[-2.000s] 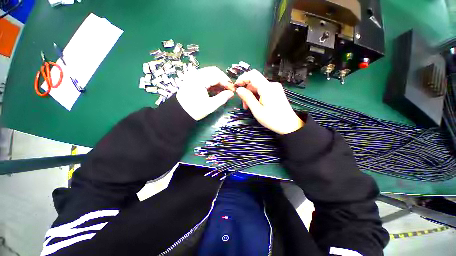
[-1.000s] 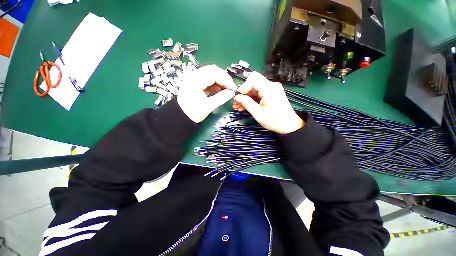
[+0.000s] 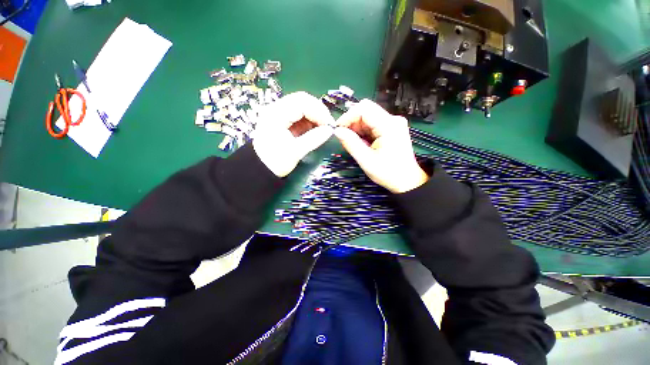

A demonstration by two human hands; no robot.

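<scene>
My left hand (image 3: 289, 134) and my right hand (image 3: 381, 146) meet fingertip to fingertip above the green mat, thumbs and forefingers pinched. Whatever is between the fingertips is too small and covered to tell. A bundle of black cables (image 3: 499, 196) runs from below my right hand to the right, its thin coloured wire ends (image 3: 299, 214) at the left. A loose pile of silver and white connectors (image 3: 231, 100) lies left of my left hand, partly hidden by it. A few fitted cable ends (image 3: 342, 93) lie just beyond my fingertips.
A black bench press (image 3: 463, 57) with green and red knobs stands beyond my right hand. A dark block (image 3: 595, 114) is at the right. Orange-handled scissors (image 3: 65, 112) and a dark pen (image 3: 80, 75) lie by a white paper sheet (image 3: 125, 78) at the left. The green mat (image 3: 164, 171) ends near my body.
My hands stay in nearly the same place. Their fingertips have shifted slightly against each other. The bundle and the pile look unchanged.
</scene>
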